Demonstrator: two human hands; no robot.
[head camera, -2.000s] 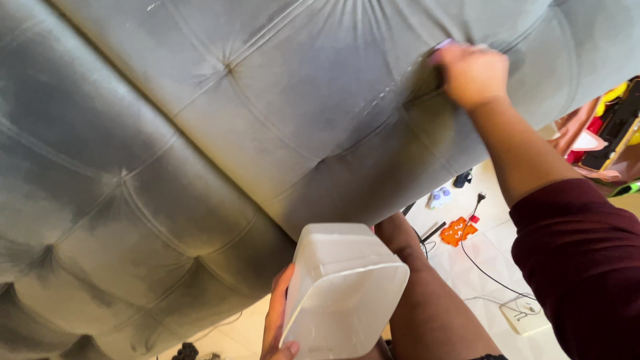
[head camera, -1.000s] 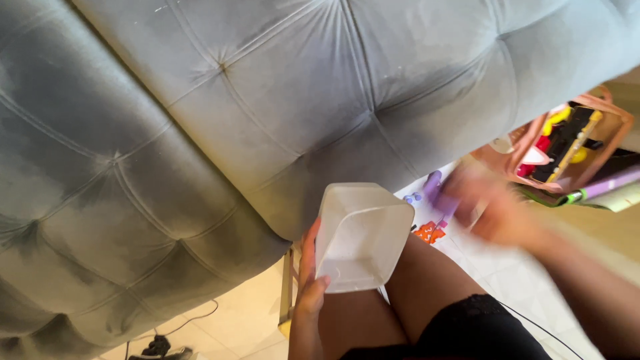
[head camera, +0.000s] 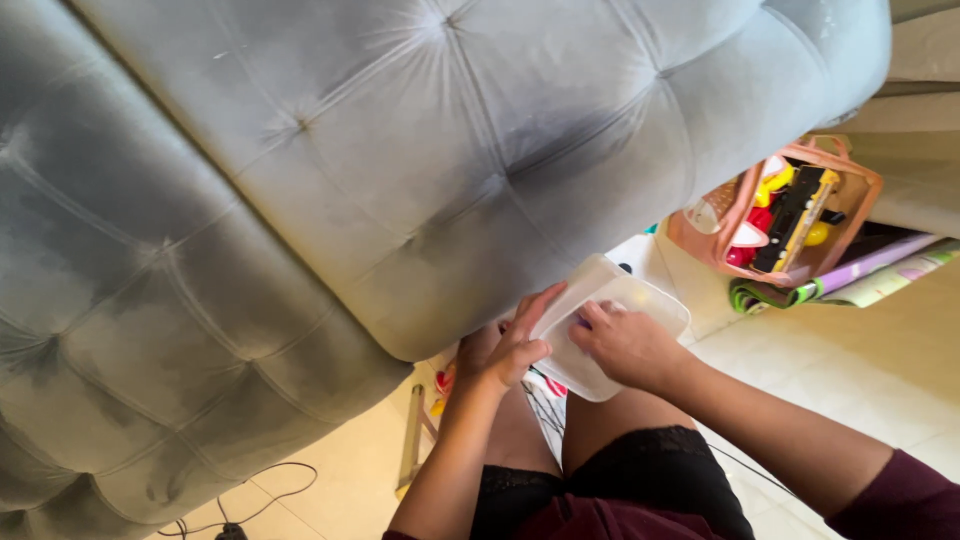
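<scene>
A translucent white plastic container (head camera: 592, 375) is tilted over my lap, its opening facing up. My left hand (head camera: 521, 341) grips its left wall, the thumb near the rim. Inside the container, my right hand (head camera: 626, 341) has its fingers bent around a small purple thing (head camera: 582, 322), mostly hidden by the fingers. Just beyond both hands rises the grey tufted velvet sofa (head camera: 465, 202), split by a long dark seam.
At the right, a pink open-topped bag (head camera: 870, 217) holds colourful toys beside a rolled play mat (head camera: 855, 277) with green edging. Black cable (head camera: 292, 466) lies on the tiled floor at lower left. A metal leg (head camera: 411, 431) stands left of my knees.
My right hand was on the sofa two seconds ago, then out to the right of the container; it is now inside it. The left hand keeps hold of the container.
</scene>
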